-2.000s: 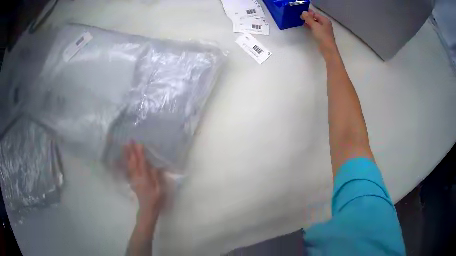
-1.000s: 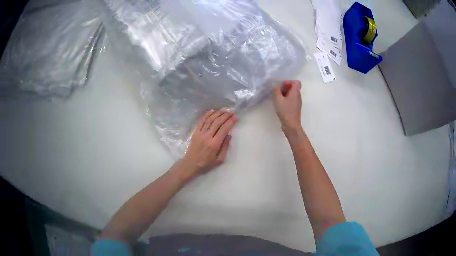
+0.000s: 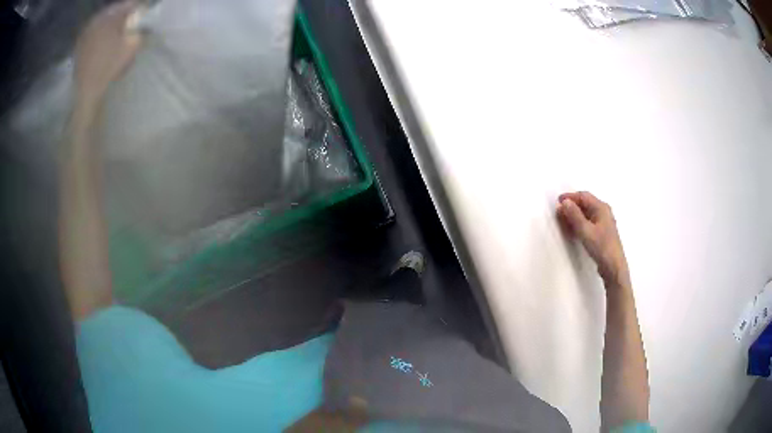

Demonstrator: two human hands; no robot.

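Note:
My left hand (image 3: 108, 46) is at the upper left, blurred, with its fingers closed on the edge of the packed product (image 3: 203, 110). The packed product is a wide, matte pale grey sheet-like pack, held over the green tote crate (image 3: 351, 139). It covers much of the crate's opening. Shiny clear-wrapped goods (image 3: 317, 127) show inside the crate beside it. My right hand (image 3: 588, 221) rests on or just over the white table, its fingers curled. No object shows in it.
The white table (image 3: 525, 135) fills the right side, its long edge running beside the crate. Clear plastic bags (image 3: 626, 12) lie at its far end. White label strips (image 3: 755, 311) and the blue tape dispenser (image 3: 762, 351) are at the right rim. A shoe (image 3: 410, 262) shows on the dark floor.
The view has swung left from the table to the crate. My left hand has left the tabletop and now holds the pack over the crate. My right hand has let go of the bag edge.

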